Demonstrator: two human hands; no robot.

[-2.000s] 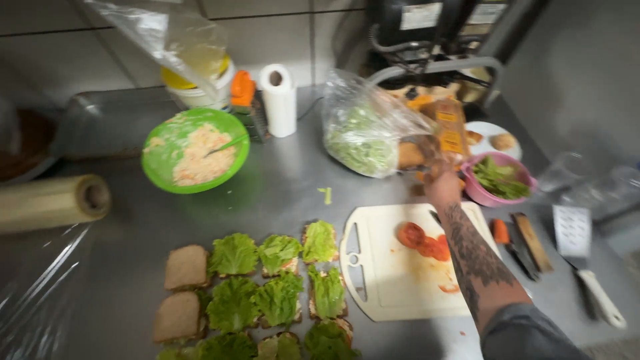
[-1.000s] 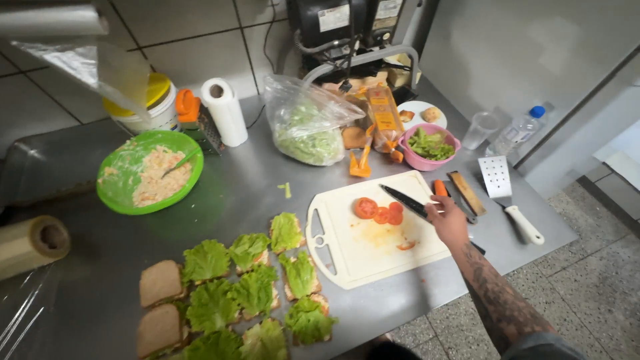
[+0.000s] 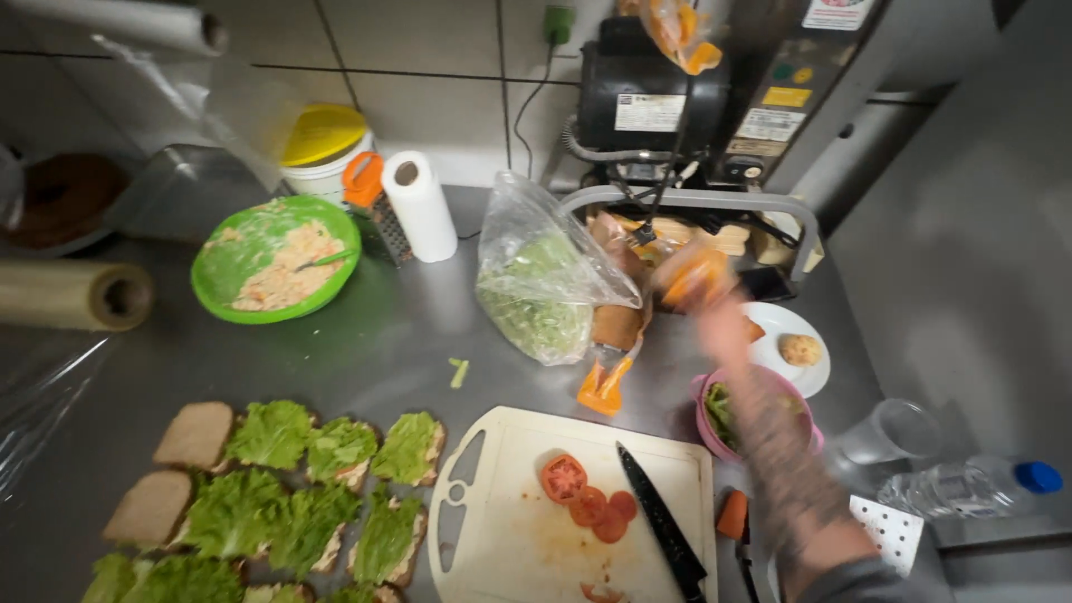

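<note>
My right hand (image 3: 699,280), blurred by motion, reaches to the back right and is on an orange-printed plastic bread bag (image 3: 682,272); its fingers are too blurred to read. Left of it stands a clear bag of shredded lettuce (image 3: 540,293). A black knife (image 3: 662,519) lies on the white cutting board (image 3: 494,502), right of tomato slices (image 3: 564,478). Bread slices topped with lettuce leaves (image 3: 268,435) are set in rows at the lower left, beside plain bread slices (image 3: 194,435). My left hand is out of view.
A green bowl of filling (image 3: 276,260), a box grater (image 3: 381,218) and a paper roll (image 3: 420,209) stand at the back left. A pink bowl (image 3: 812,427), a white plate (image 3: 816,335), a plastic cup (image 3: 896,435) and a water bottle (image 3: 963,490) are to the right.
One second ago my right hand was at the knife on the board; it has moved up to the bread bag. The knife now lies on the board, let go.
</note>
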